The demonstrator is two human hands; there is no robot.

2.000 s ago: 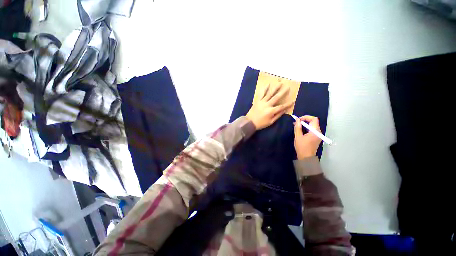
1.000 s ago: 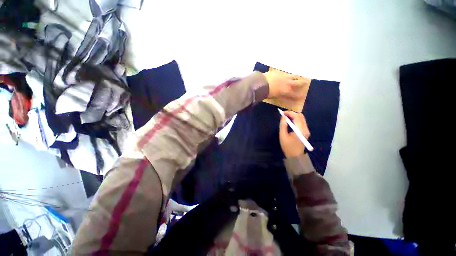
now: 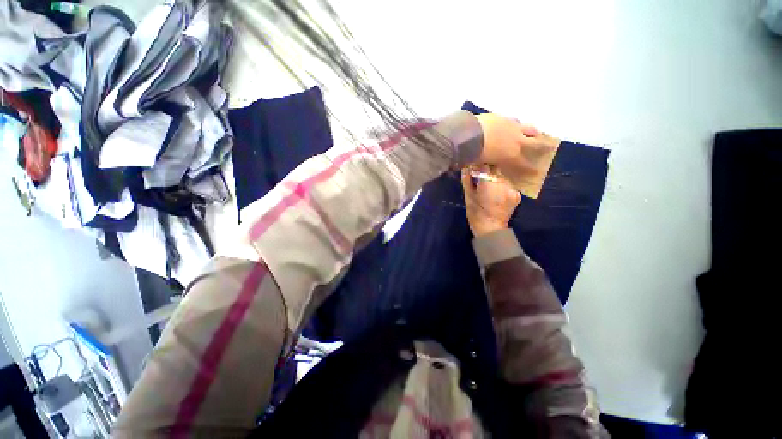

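A navy trouser panel (image 3: 570, 214) lies flat in front of me on the white table. A tan card template (image 3: 538, 171) lies on it near its top edge. My left hand (image 3: 508, 144) presses flat on the template, fingers pointing right. My right hand (image 3: 492, 201) is just below, at the template's lower left, closed around the white marking pen (image 3: 484, 177), which shows only in part. Its tip is hidden or blurred. Another navy panel (image 3: 279, 137) lies to the left, partly under my left sleeve.
A crumpled heap of grey-white and dark garment pieces (image 3: 141, 111) covers the table's left, with a red-orange bundle (image 3: 38, 150) beside it. A stack of black panels (image 3: 746, 283) lies at the right. A light metal-framed stand (image 3: 94, 360) is at the lower left. Dark strands blur across the upper middle.
My right hand with the pen has moved left along the template's lower edge, and the pen is now mostly hidden. My left hand stays on the template. The view has shifted slightly.
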